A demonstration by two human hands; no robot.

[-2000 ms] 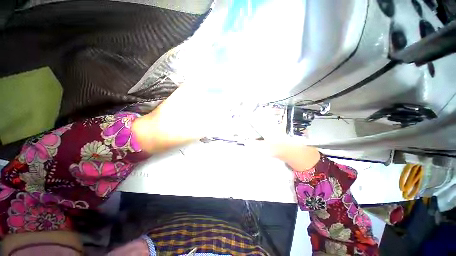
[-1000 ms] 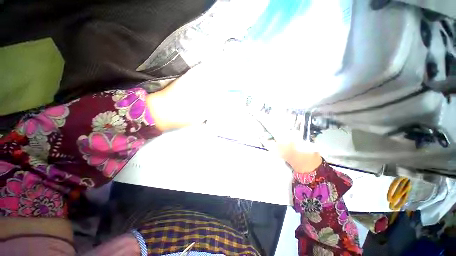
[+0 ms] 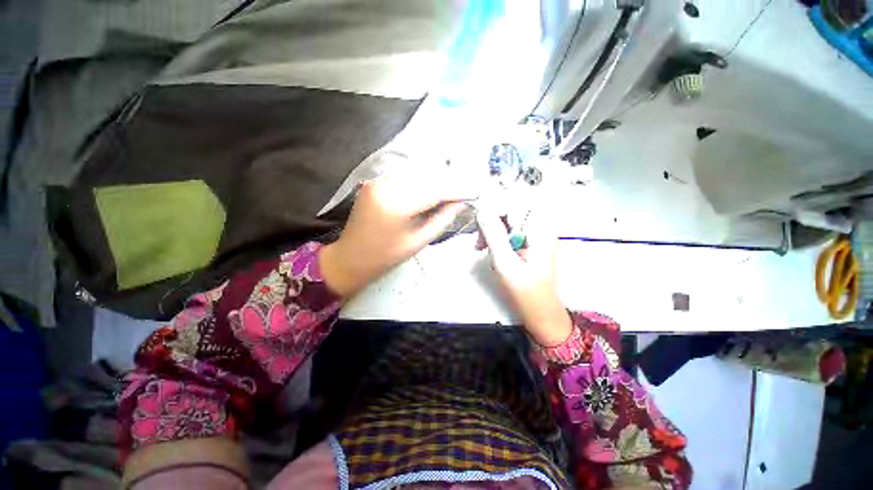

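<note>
A dark brown garment panel (image 3: 278, 134) lies left of the sewing machine (image 3: 660, 144), with a yellow-green five-sided patch (image 3: 163, 232) on it. My left hand (image 3: 388, 230) is at the panel's right edge near the needle area, thumb and fingers together on the cloth edge. My right hand (image 3: 517, 263) is just right of it, fingers bent, with a small blue-green thing (image 3: 518, 241) in the palm, likely small snips. Glare washes out the needle area and the fingertips.
Yellow-orange handles (image 3: 839, 278) lie at the right end of the white table (image 3: 613, 287). A red-ended cylinder (image 3: 829, 364) is below the table edge at right. Grey cloth (image 3: 57, 163) is at left. A blue object (image 3: 847, 38) is at the top right corner.
The view has shifted and the glare has shrunk, so both hands show more clearly. My hands are now close together in front of the needle area. The blue-green thing has come into sight.
</note>
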